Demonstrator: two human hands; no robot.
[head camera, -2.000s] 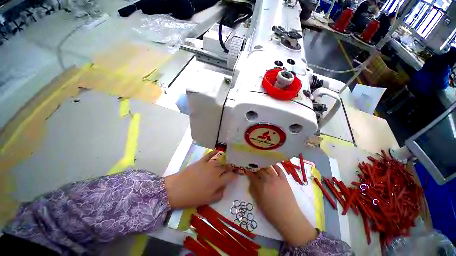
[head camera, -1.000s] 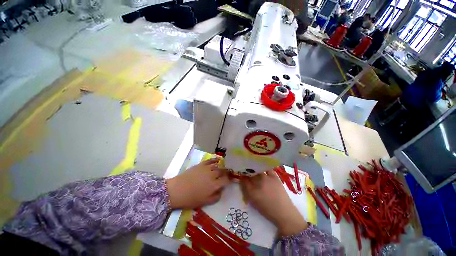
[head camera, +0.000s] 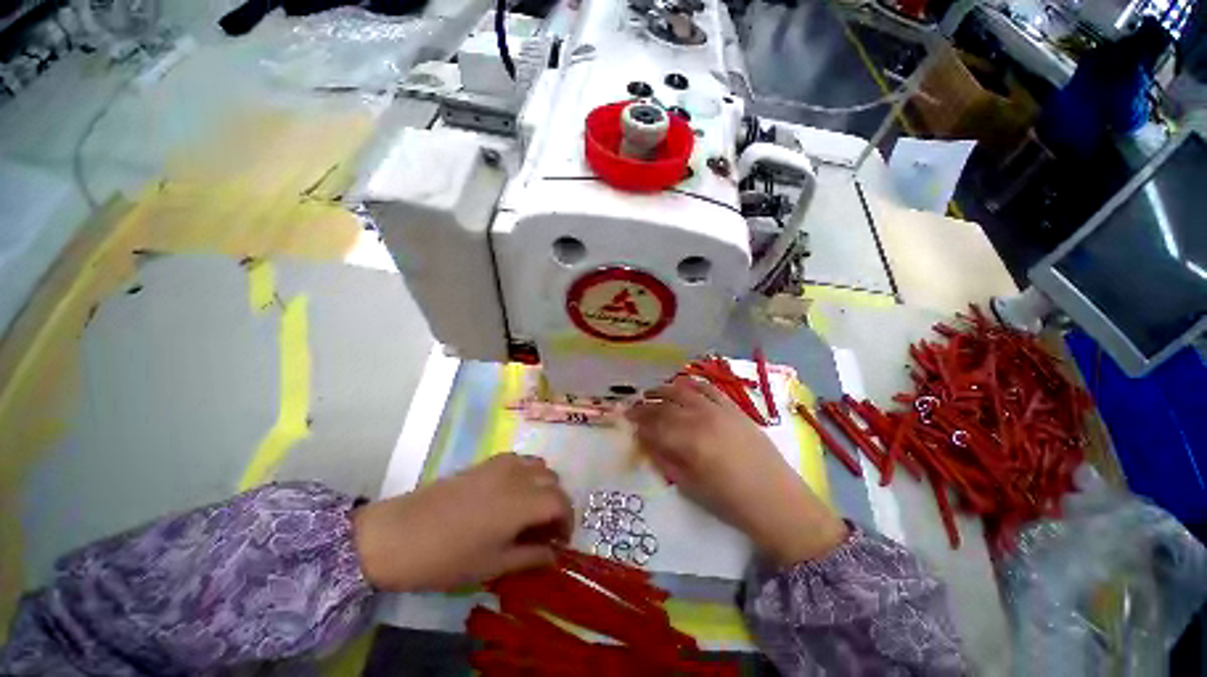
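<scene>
Red strips lie side by side nearest me. My left hand is at their upper left end, fingers curled down; its fingertips are hidden, so a grip cannot be told. Several metal rings lie on the white work plate between my hands. My right hand is just right of the pinkish metal clamp under the sewing machine head; whether its fingers hold anything cannot be told. Sewn red tabs lie behind my right hand.
A big heap of red tabs lies at the right, with a crumpled clear plastic bag beside it. A monitor stands at the far right. Yellow tape marks the table at left. A person in blue is in the background.
My left hand has moved from under the machine head back toward me, to the red strips. My right hand stays near the clamp, which now shows. The camera view has shifted.
</scene>
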